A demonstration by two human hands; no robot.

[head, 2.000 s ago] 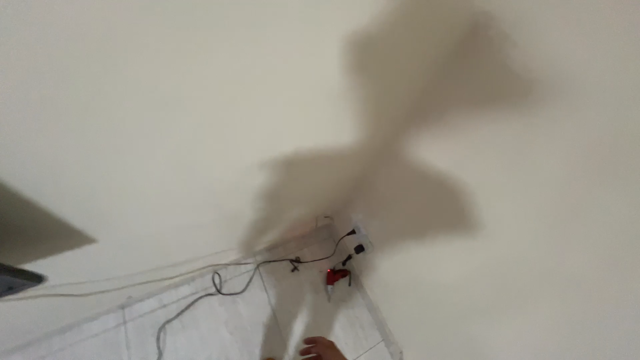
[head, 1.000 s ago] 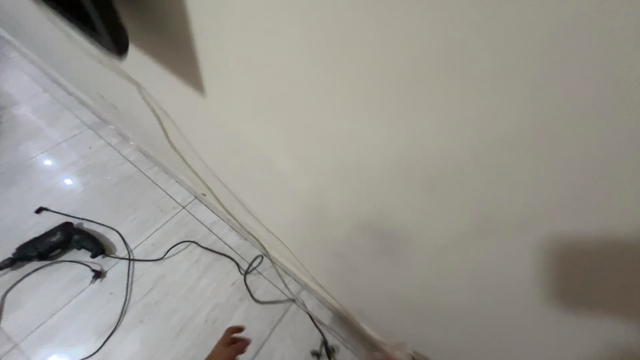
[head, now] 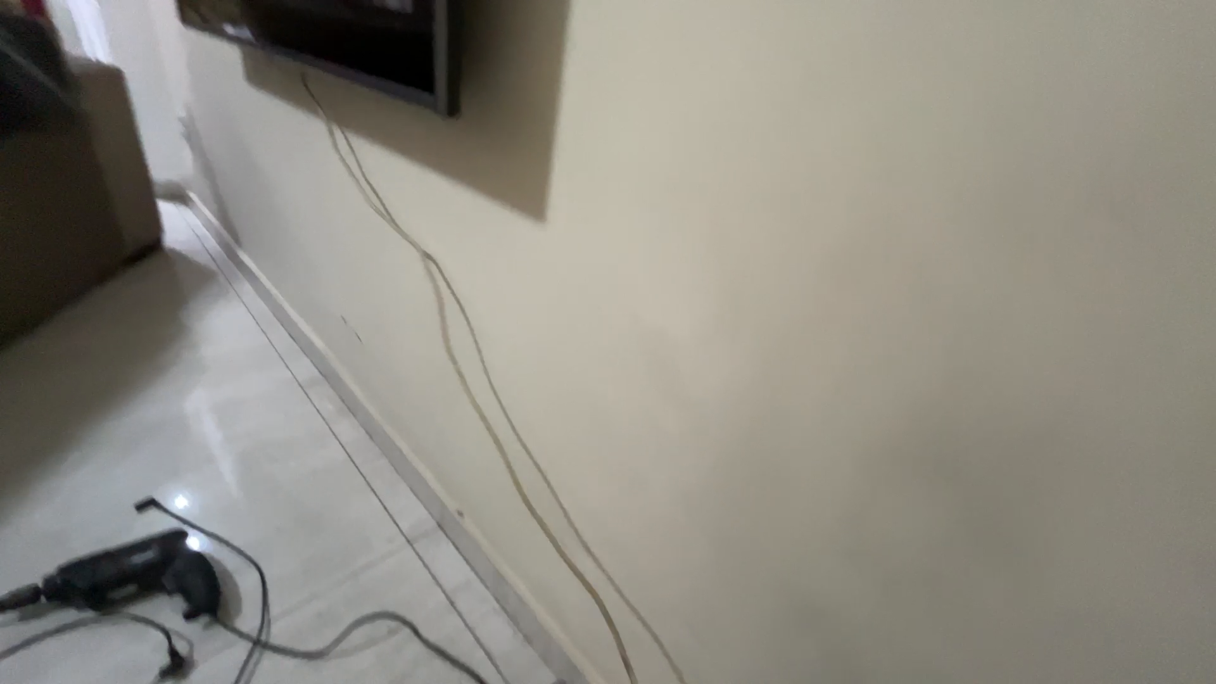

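Neither my left hand nor my right hand shows in the head view now. A dark corded power drill (head: 123, 570) lies on its side on the pale tiled floor at the lower left, its chuck toward the left edge. From its handle a black cord (head: 380, 617) runs right along the floor. Near the drill lie a cable with a small dark end (head: 147, 504) and another cable's plug (head: 174, 662). Two thin light cables (head: 494, 408) hang down the wall from beneath a wall-mounted flat screen (head: 380, 47).
The cream wall (head: 855, 332) fills the right side. A skirting board (head: 380, 432) runs along its foot toward the back left. A brown sofa or similar upholstered piece (head: 66, 190) stands on the floor (head: 266, 456) at the left edge.
The view has swung left and up along the wall. A hand seen low in both earlier frames is out of view, as is the red tool seen on the floor two seconds ago.
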